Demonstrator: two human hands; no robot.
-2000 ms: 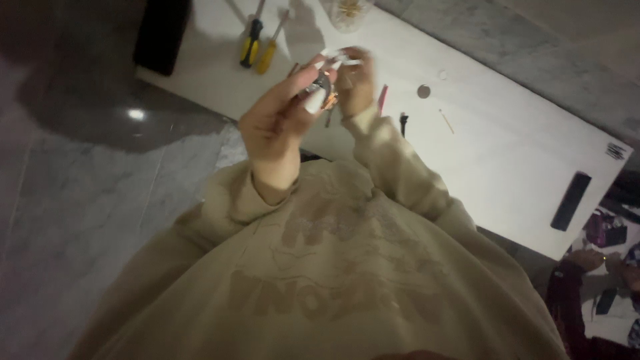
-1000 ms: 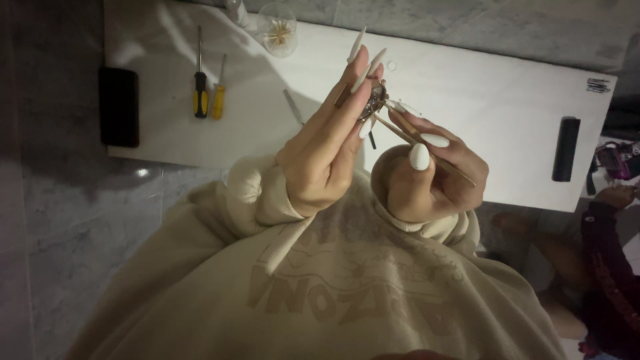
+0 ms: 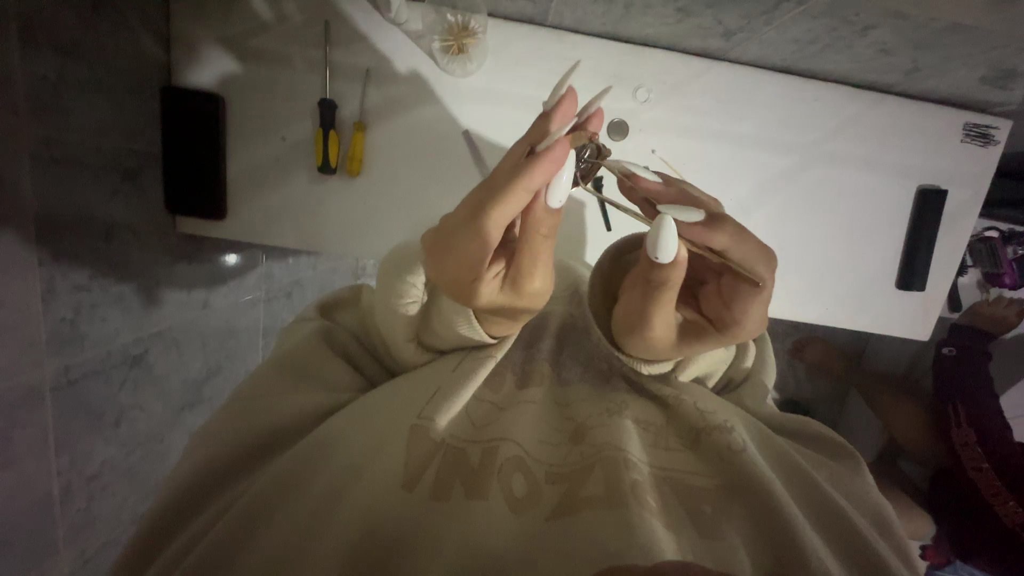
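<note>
Between the long white-nailed fingers of my left hand (image 3: 504,232) is a small round metal object (image 3: 590,160), perhaps a watch case; its details are too small to tell. My right hand (image 3: 696,264) grips thin metal tweezers (image 3: 632,210), their tips touching or right at that object. Behind my hands, a coin-like silver disc (image 3: 618,130) and a pale ring (image 3: 642,94) lie on the white table. Below the object, a short black strip (image 3: 602,204) lies on the tabletop, and a thin stick (image 3: 667,166) is partly covered by my right fingers.
Two yellow-handled screwdrivers (image 3: 326,148) lie at the left of the white table (image 3: 824,200), beside a black phone (image 3: 194,152). A clear cup of thin sticks (image 3: 460,40) stands at the back. A black bar (image 3: 922,238) lies at the right, near another person's sleeve (image 3: 968,400).
Two seconds ago my hands were close together near the table's middle. My right hand has since moved right and down, and the tweezers show clearly. The view has shifted.
</note>
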